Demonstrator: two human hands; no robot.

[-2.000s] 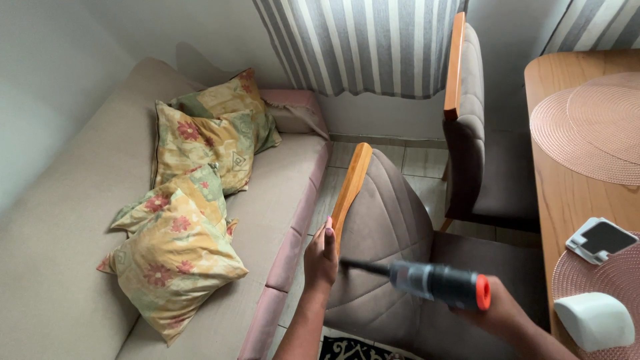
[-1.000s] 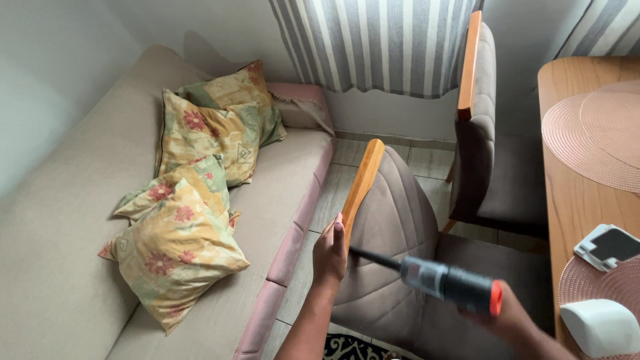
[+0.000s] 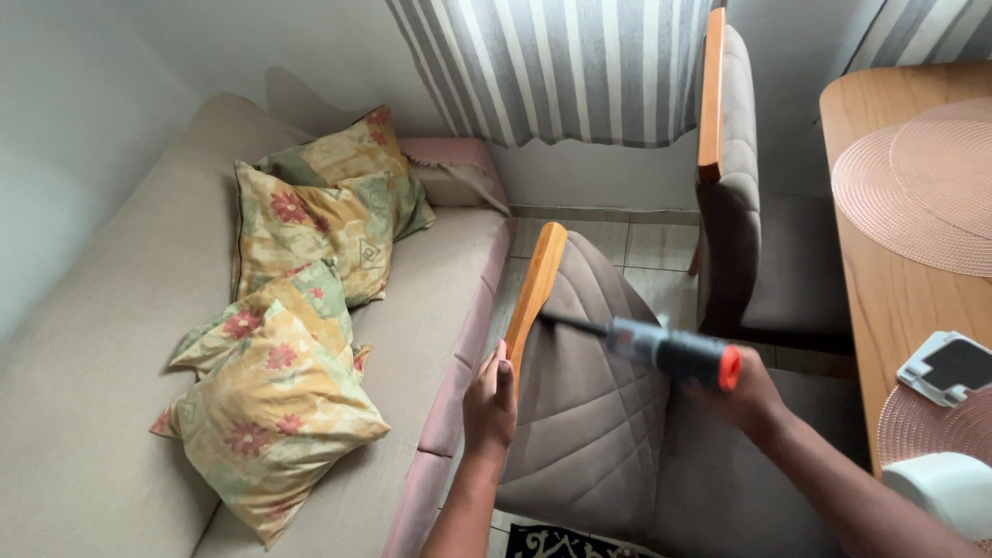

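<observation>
My right hand (image 3: 736, 391) is closed around a handheld vacuum cleaner (image 3: 666, 350) with a grey and black body and an orange-red ring at its rear. Its narrow black nozzle (image 3: 577, 323) points left and meets the quilted backrest (image 3: 589, 403) of a grey-brown upholstered chair, close under the wooden top rail (image 3: 536, 287). My left hand (image 3: 492, 395) grips the lower part of that rail, thumb on the near side. The vacuum is slightly blurred. The chair's seat (image 3: 752, 457) lies partly under my right forearm.
On the left, a beige sofa (image 3: 101, 310) with pink edging holds several floral cushions (image 3: 271, 411). A second chair (image 3: 728, 155) stands behind. The wooden table (image 3: 883, 310) at right bears woven placemats (image 3: 876, 194), a white device (image 3: 945, 368) and a white rounded object (image 3: 942, 488). A patterned rug (image 3: 558, 542) lies below.
The vacuum's nozzle has moved up along the backrest, nearer the wooden rail, since the frame of one second ago. My left hand stays on the rail.
</observation>
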